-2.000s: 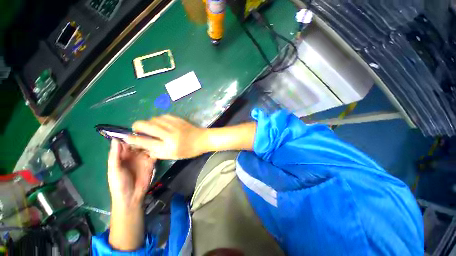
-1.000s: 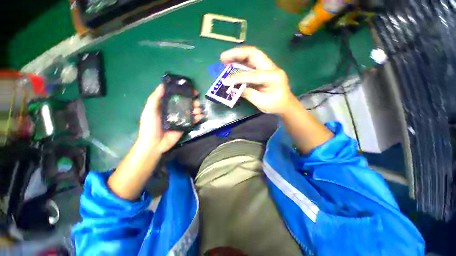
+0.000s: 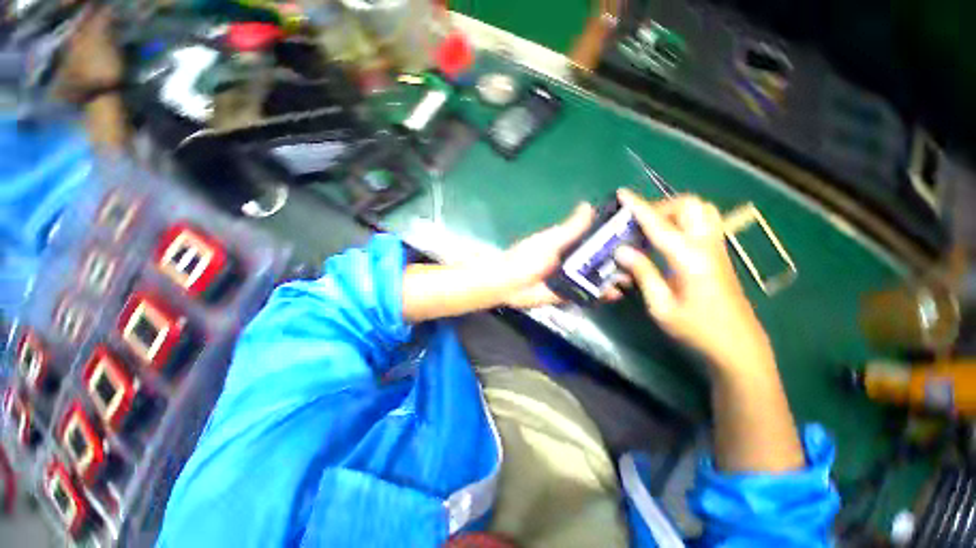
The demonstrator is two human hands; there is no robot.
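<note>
A dark phone housing [image 3: 575,287] lies in my left hand [image 3: 532,263], held from its left side near the bench's front edge. A small white-framed card or sheet with a blue-dark pattern [image 3: 601,254] lies on or just over the housing. My right hand [image 3: 690,268] has its fingers and thumb on this patterned piece. The picture is blurred, so I cannot tell whether the piece is seated. Tweezers [image 3: 651,173] lie behind my right hand. A pale gold empty bezel [image 3: 763,250] lies right of it.
A clear tray of red-and-black square units [image 3: 151,326] is at the left. A black phone or shell [image 3: 524,122] lies behind my hands, beside tool clutter. A yellow-orange screwdriver [image 3: 923,386] is at the right. A dark parts board [image 3: 738,91] runs along the rear. Another person's blue sleeve [image 3: 41,203] shows far left.
The view has swung left, bringing the red-and-black tray in. My right hand has brought the patterned piece from beside the housing onto or over it. My left hand still holds the housing.
</note>
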